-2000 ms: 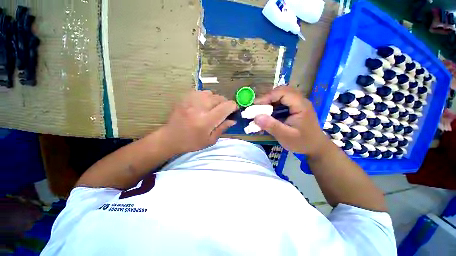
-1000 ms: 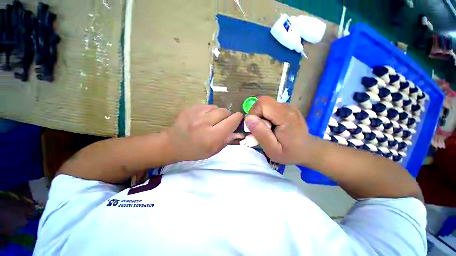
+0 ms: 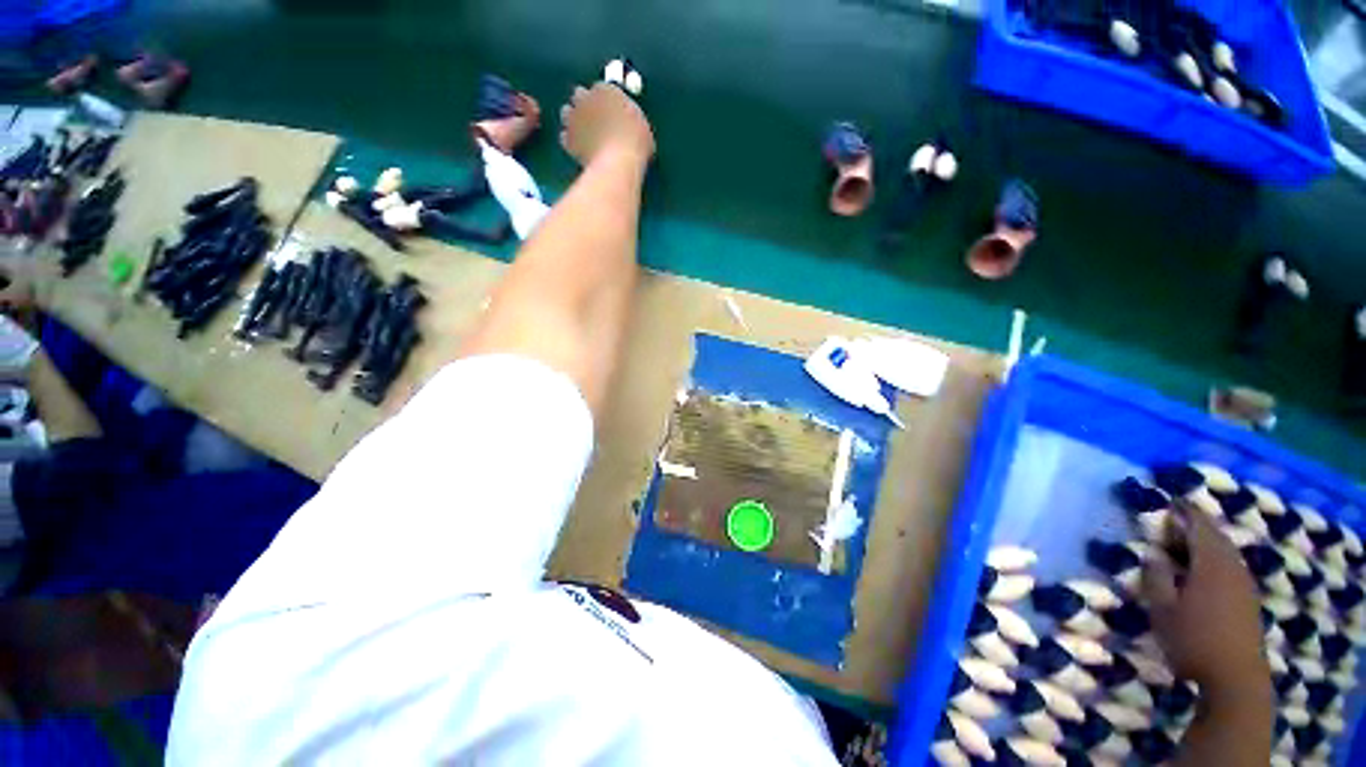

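Note:
My left hand (image 3: 607, 132) is stretched over the green belt, its fingers on a joined figure part (image 3: 623, 75) whose cream ends show beyond them; its black part is mostly hidden. My right hand (image 3: 1206, 592) is down in the blue parts tray (image 3: 981, 495), fingers bent among rows of cream-and-black body pieces (image 3: 1067, 607); whether it grips one is hidden. The green glue cap (image 3: 751, 525) sits on the brown work pad (image 3: 749, 457). Two white glue bottles (image 3: 854, 375) lie behind the pad.
Black leg parts (image 3: 337, 315) lie in piles on the cardboard cover (image 3: 450, 292) at left. Reddish-brown figure parts (image 3: 1001, 247) stand on the green belt (image 3: 734, 195). A second blue crate (image 3: 1154, 98) is at the back right. Another person's arm (image 3: 63, 402) shows at far left.
My hands have parted from above the work pad: the left went forward to the belt, the right into the tray. The view has shifted, showing more belt.

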